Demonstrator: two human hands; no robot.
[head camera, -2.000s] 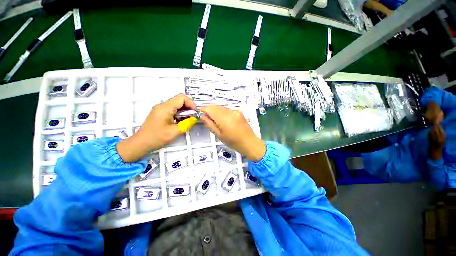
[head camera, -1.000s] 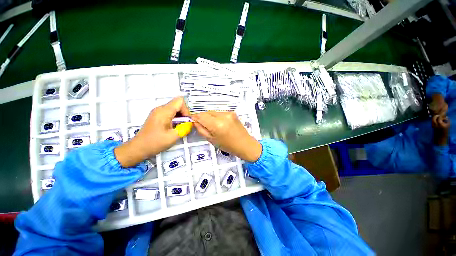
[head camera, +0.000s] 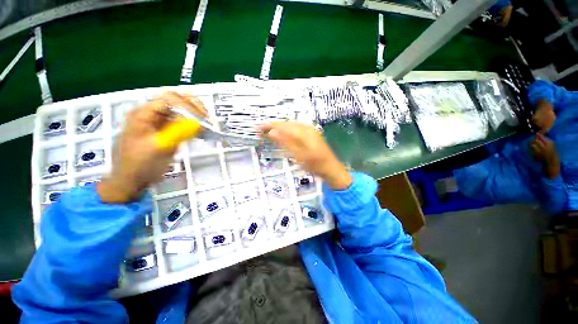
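My left hand (head camera: 149, 142) is blurred over the tray's left half, closed on a yellow-gripped tool (head camera: 179, 132). A white strap (head camera: 225, 131) stretches from beside the left hand to my right hand (head camera: 301, 147), whose fingertips pinch its end. Whether a watch head is at the strap's left end is hidden by the left hand and blur. The white compartment tray (head camera: 39, 149) holds watch heads (head camera: 211, 205) in many pockets. A stack of white straps (head camera: 244, 107) lies at the tray's upper right, behind my hands.
A strap pile (head camera: 355, 104) and clear bags (head camera: 449, 114) lie right of the tray. Assembled watches (head camera: 271, 40) lie across the green belt (head camera: 127, 50). A slanting grey post (head camera: 437, 39) rises behind. Another person's blue-sleeved hands (head camera: 543, 133) are at far right.
My hands, earlier together, have moved apart, the left up and to the left, with the strap showing between them. The belt watches have shifted left in view.
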